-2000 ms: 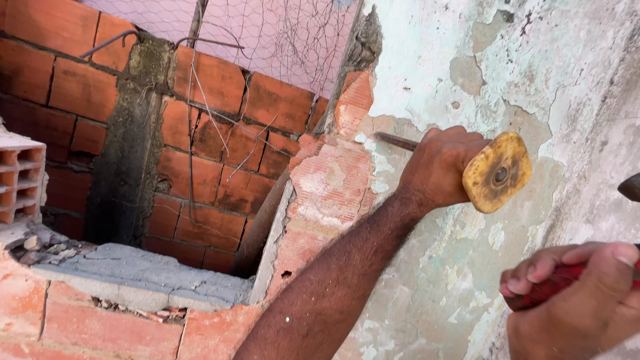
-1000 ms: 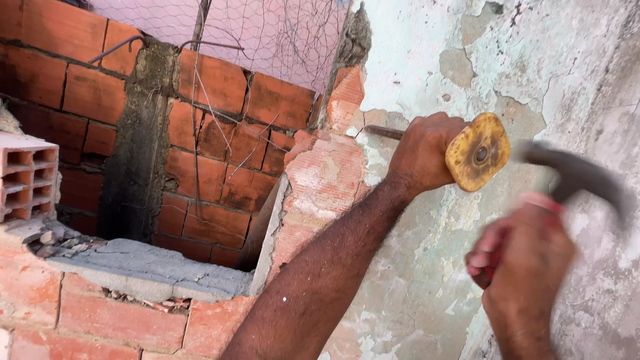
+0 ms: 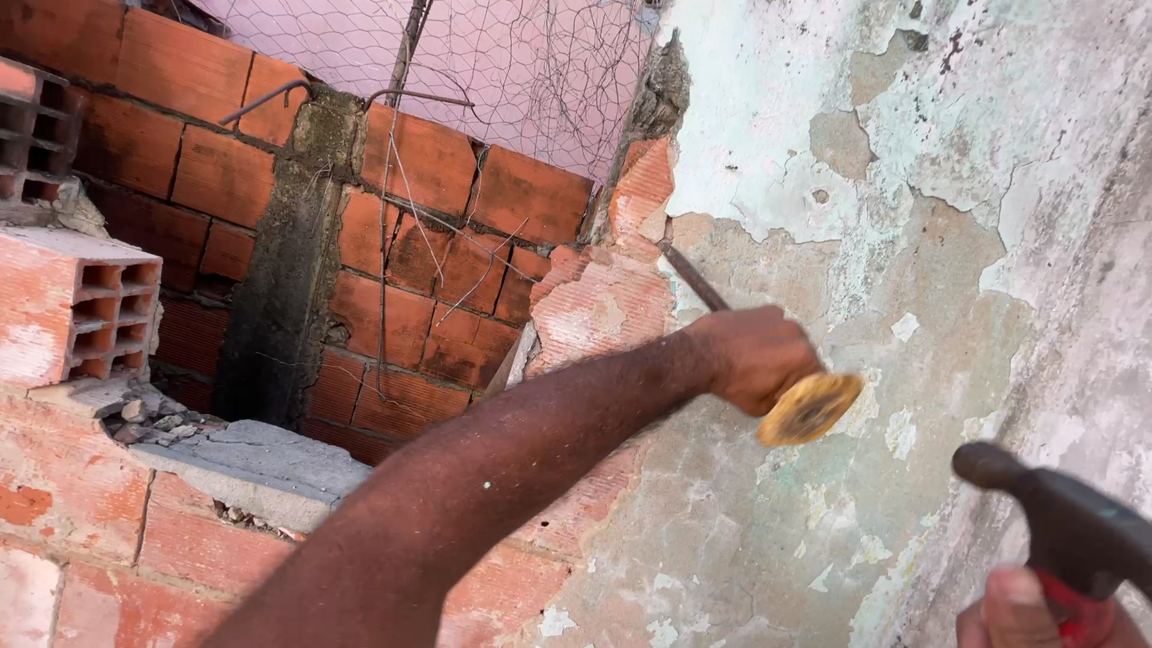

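My left hand (image 3: pixel 763 358) is closed around a chisel (image 3: pixel 693 274) with a yellow hand guard (image 3: pixel 810 409) at its near end. The chisel's tip touches the plastered wall (image 3: pixel 936 297) at the broken plaster edge, beside bared hollow clay brick (image 3: pixel 603 310). At the lower right, my right hand (image 3: pixel 1035 616) grips the red handle of a claw hammer (image 3: pixel 1071 522). The hammer's dark head is apart from the chisel, to the right of and below the guard. The frame's bottom edge cuts off part of the right hand and the handle.
A wall opening at left has a rough mortar ledge (image 3: pixel 261 459) with rubble (image 3: pixel 148 418) and a hollow clay brick (image 3: pixel 81 306). Behind it stand a brick wall (image 3: pixel 418 162) and a concrete column (image 3: pixel 279 270). Bent rebar (image 3: pixel 265 101), loose wires and wire mesh (image 3: pixel 531 63) are at the top.
The chisel has tilted, its guarded end now lower relative to its tip. The hammer, blurred near the guard one second ago, is now farther down and to the right.
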